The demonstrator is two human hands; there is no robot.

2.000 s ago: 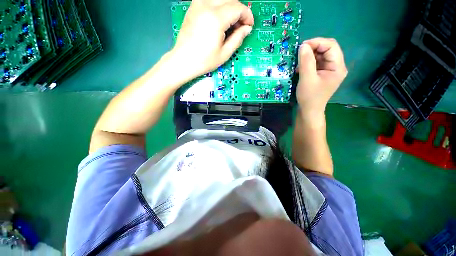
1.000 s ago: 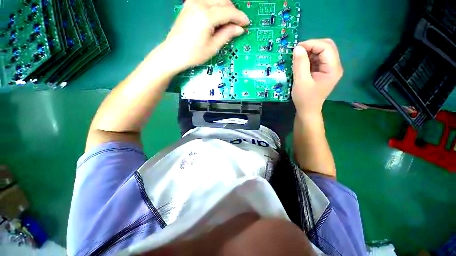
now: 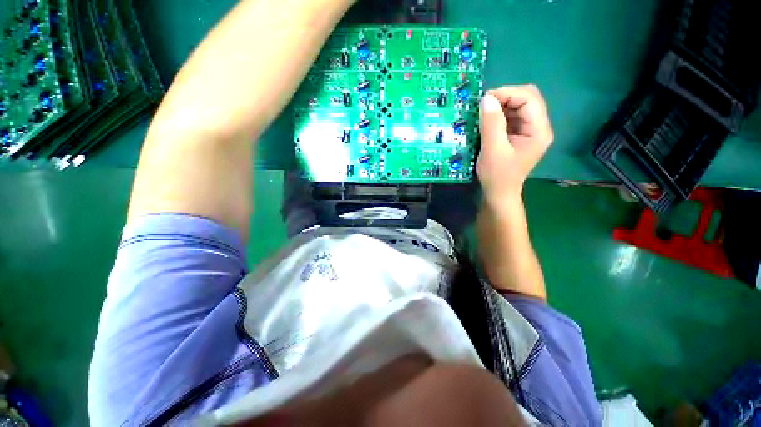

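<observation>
A green PCB panel (image 3: pixel 396 108) with blue and small black components lies on a black PCB rack (image 3: pixel 367 213) in front of my body. My left forearm reaches up across the panel's upper left side, and my left hand is cut off by the top edge of the picture. My right hand (image 3: pixel 516 133) is at the panel's right edge with its fingers curled and the thumb against the edge. I cannot tell whether the fingers grip the panel.
A fanned stack of PCB panels (image 3: pixel 92 83) lies at the upper left. Black spare racks (image 3: pixel 659 125) are piled at the right. A red plastic stool or frame (image 3: pixel 680 229) stands on the green floor at the lower right.
My left hand has moved up off the panel and out of the picture, uncovering the panel's upper part and a black rack end beyond it. My right hand has stayed at the panel's right edge.
</observation>
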